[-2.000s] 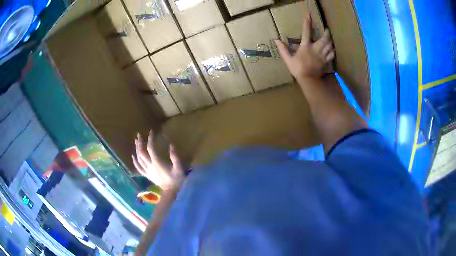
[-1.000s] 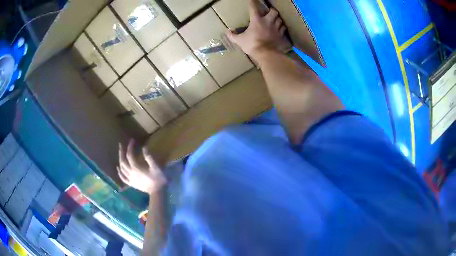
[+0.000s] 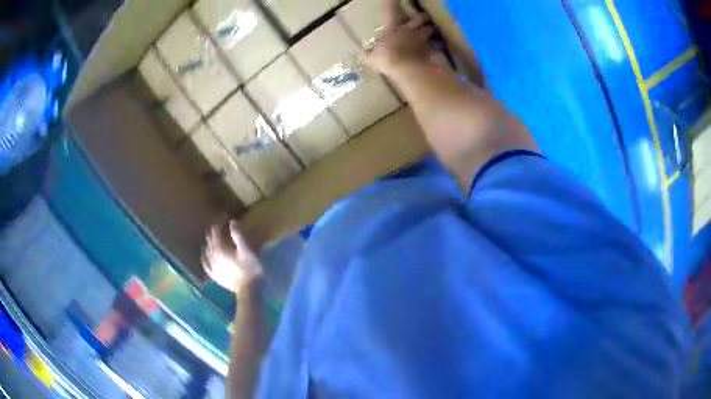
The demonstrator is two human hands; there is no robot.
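The master carton (image 3: 140, 156) is a large, deep brown box with rows of taped brown inner cartons (image 3: 269, 160) inside. My right hand (image 3: 401, 48) is at the carton's upper right, over the inner carton at the row's right end. Its fingers are bent near that carton's edge, but blur hides whether they grip it. My left hand (image 3: 230, 261) is at the master carton's near left corner, fingers apart and empty. Shiny tape and dark printed marks show on the inner cartons.
A green bench (image 3: 109, 210) runs along the carton's left side, with blurred grey and red items beyond. A round blue object, perhaps a fan (image 3: 27, 117), is at far left. Blue floor (image 3: 538, 70) with yellow lines lies to the right.
The view has shifted and blurred. My right hand, earlier spread flat on the end inner carton, now has its fingers bent near its edge. My left hand stays open by the near left corner.
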